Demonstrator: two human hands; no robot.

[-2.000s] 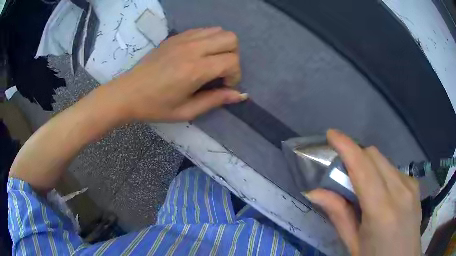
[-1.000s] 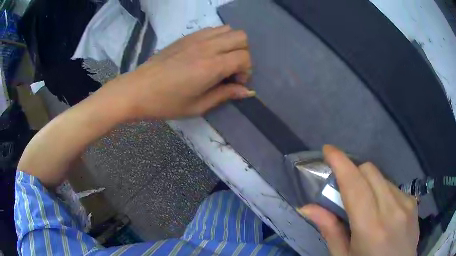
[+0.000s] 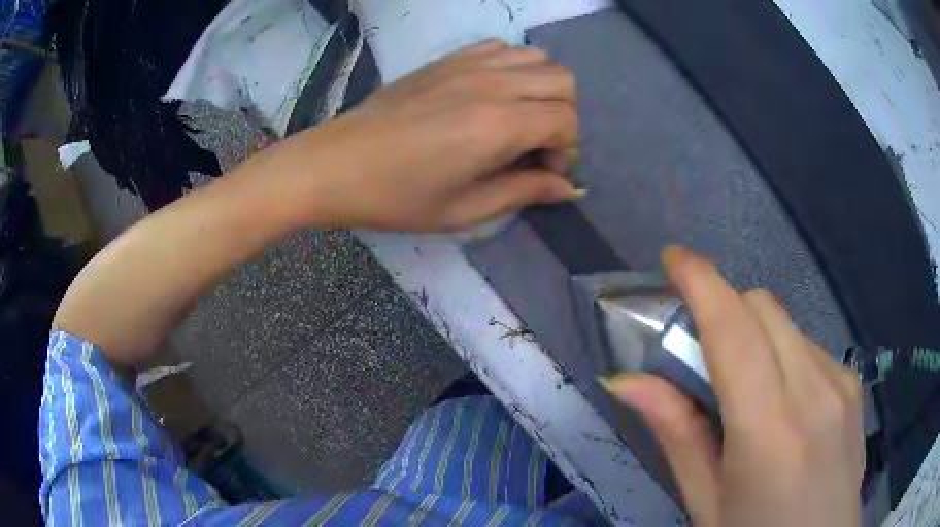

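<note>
A grey cloth panel (image 3: 670, 154) lies flat on the table. A dark folded band (image 3: 573, 235) runs along it, between my two hands. My left hand (image 3: 484, 139) pinches the band's upper end between thumb and bent fingers; the cloth inside the grip is mostly hidden. My right hand (image 3: 768, 401) holds the steam iron (image 3: 634, 321) from above. The iron's silver pointed end faces up-left and rests on the band and panel, covering the band's lower part. The tan strip does not show.
A wide near-black cloth (image 3: 763, 144) curves along the far side. The white table cover (image 3: 484, 335) shows along the near edge, with dark threads. A greenish ribbed hose (image 3: 897, 360) lies right of the iron. Black cloth pieces (image 3: 124, 93) hang at left above the speckled floor (image 3: 320, 319).
The view has shifted, so the panel's left end shows more. The iron's tip is closer to my left hand, and less of the band shows between them. Both hands keep their grips.
</note>
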